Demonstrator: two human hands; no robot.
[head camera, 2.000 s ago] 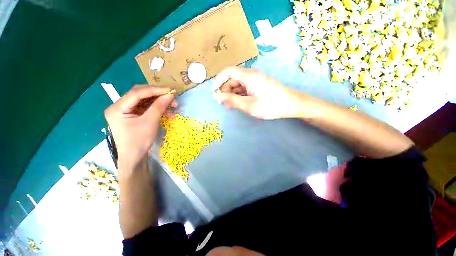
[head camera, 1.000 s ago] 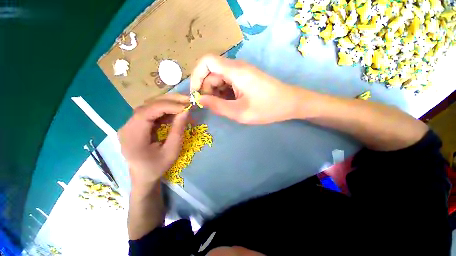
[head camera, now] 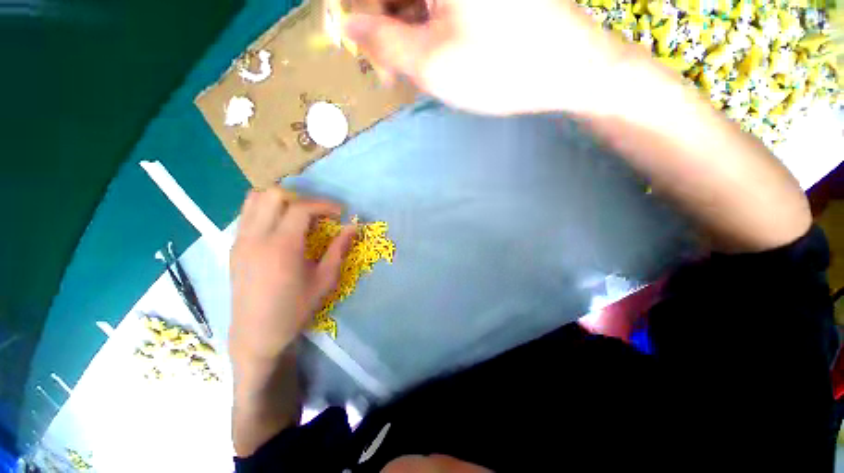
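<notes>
My left hand is over the left edge of the pile of small yellow parts, fingers bent and slightly apart; nothing shows between them. My right hand is raised near the top edge, blurred and overexposed, above the far right part of the cardboard. A blurred yellow-white bit, perhaps a figure body, shows at its fingertips; its grip is unclear. A round white glue puddle lies on the cardboard near its front edge. The pile of figures is at the upper right, partly hidden by my right arm.
Dark tweezers lie at the left beside a small side heap of figures. White glue scraps sit on the cardboard. A grey-blue sheet with white tape strips lies under the hands. A green surface curves along the left.
My hands were together over the sheet with a yellow-white figure between them. They are now apart: my right hand has moved up and away, my left hand has lowered slightly onto the yellow pile.
</notes>
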